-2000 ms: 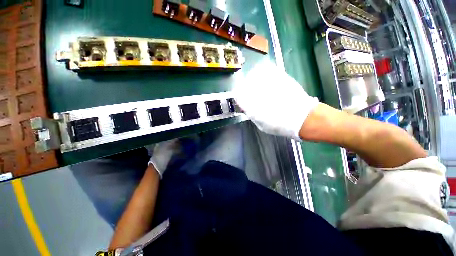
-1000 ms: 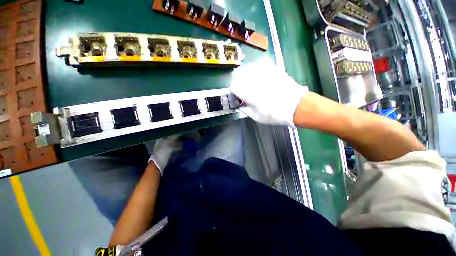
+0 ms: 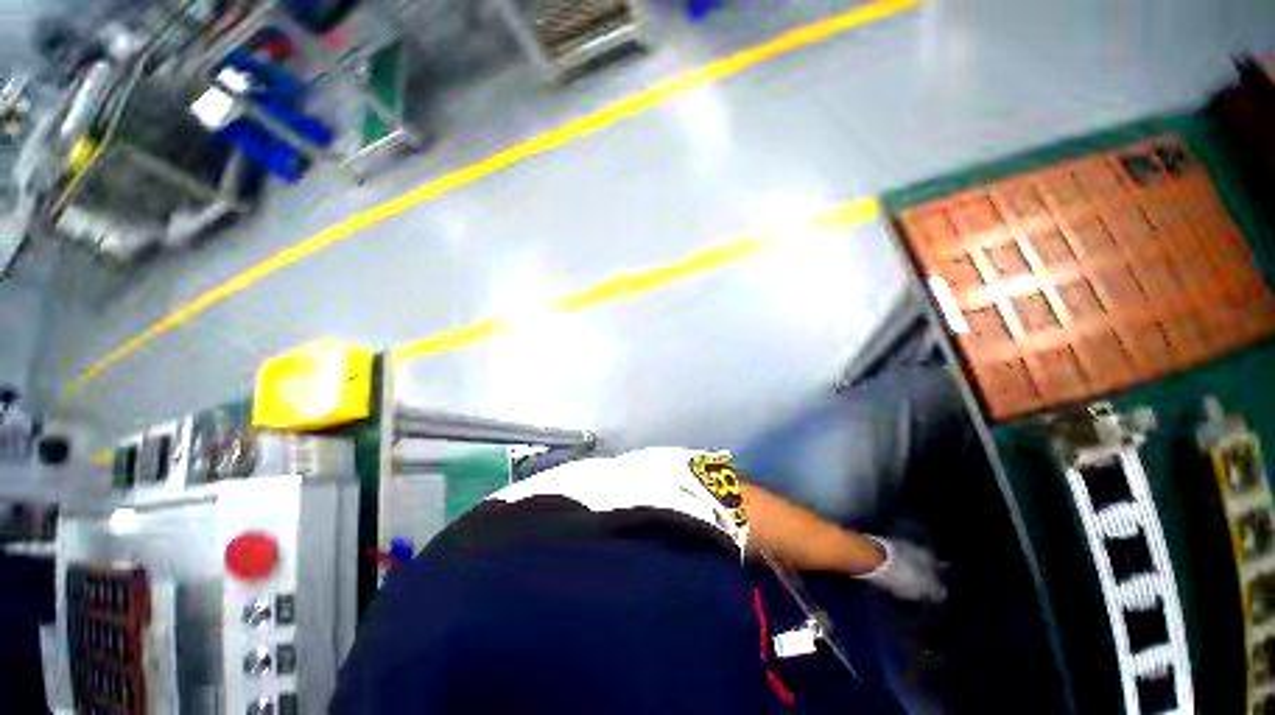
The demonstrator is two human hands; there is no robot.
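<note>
The view is blurred. The silver-white fixture frame (image 3: 1152,596) with dark square windows lies on the green bench at the lower right, cut off by the bottom edge. Its end latch (image 3: 1105,430) is at the upper end. The cream fixture cover (image 3: 1239,493) with a yellow edge lies beside it, cut off at the right edge. The orange-brown pocketed tray (image 3: 1007,366) lies beyond them, with dark parts in its far corner. My left hand (image 3: 912,570), in a white glove, is low beside my lap, left of the bench edge; its fingers are unclear. My right hand is out of the picture.
A grey aisle with yellow lines crosses the upper middle. At the left are a yellow box (image 3: 315,388), a pale work surface with a red round part (image 3: 252,556), and a red-brown tray (image 3: 109,636). A person in blue (image 3: 266,112) is at the upper left.
The view has swung far to the left, so the fixture pieces now show at the right. My right hand, earlier at the frame's right end, has left the picture. My left hand remains low.
</note>
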